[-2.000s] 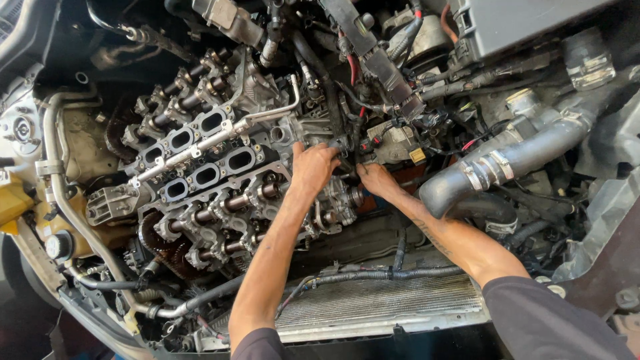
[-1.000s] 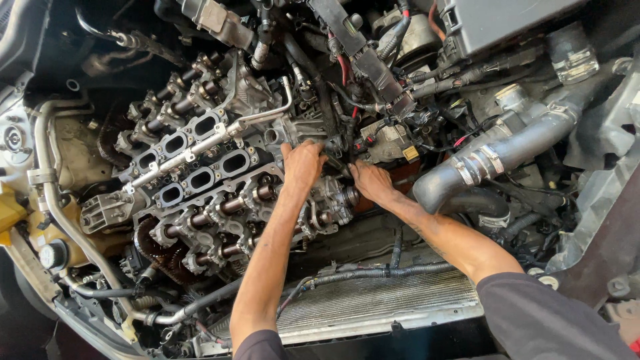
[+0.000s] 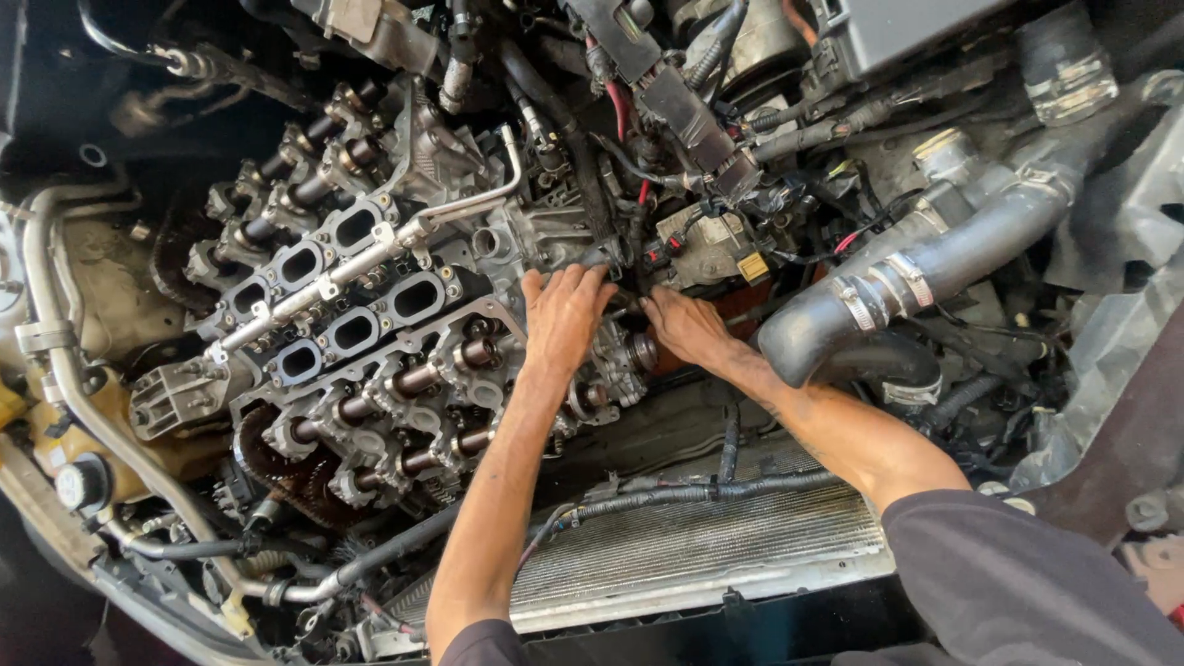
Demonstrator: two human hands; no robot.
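Observation:
Both my hands are deep in a car's engine bay, at the end of an opened V engine with bare camshafts [image 3: 416,379]. My left hand [image 3: 566,310] lies over the cast housing beside the cylinder head, fingers curled by a black hose [image 3: 592,185]; what its fingertips touch is hidden. Just right of it, my right hand [image 3: 684,324] reaches in under the wiring, below a metal unit with a yellow connector [image 3: 753,268]. Its fingertips are partly hidden, so I cannot tell what they hold. Oval intake ports [image 3: 354,328] and a metal fuel rail [image 3: 324,287] show to the left.
A large grey hose with clamps [image 3: 943,268] runs close above my right forearm. The radiator [image 3: 703,555] and a corrugated wiring loom [image 3: 684,493] lie below. Metal pipes [image 3: 120,425] and a yellowed plastic reservoir [image 3: 166,453] are at the left. A black box [image 3: 916,32] is at the top right.

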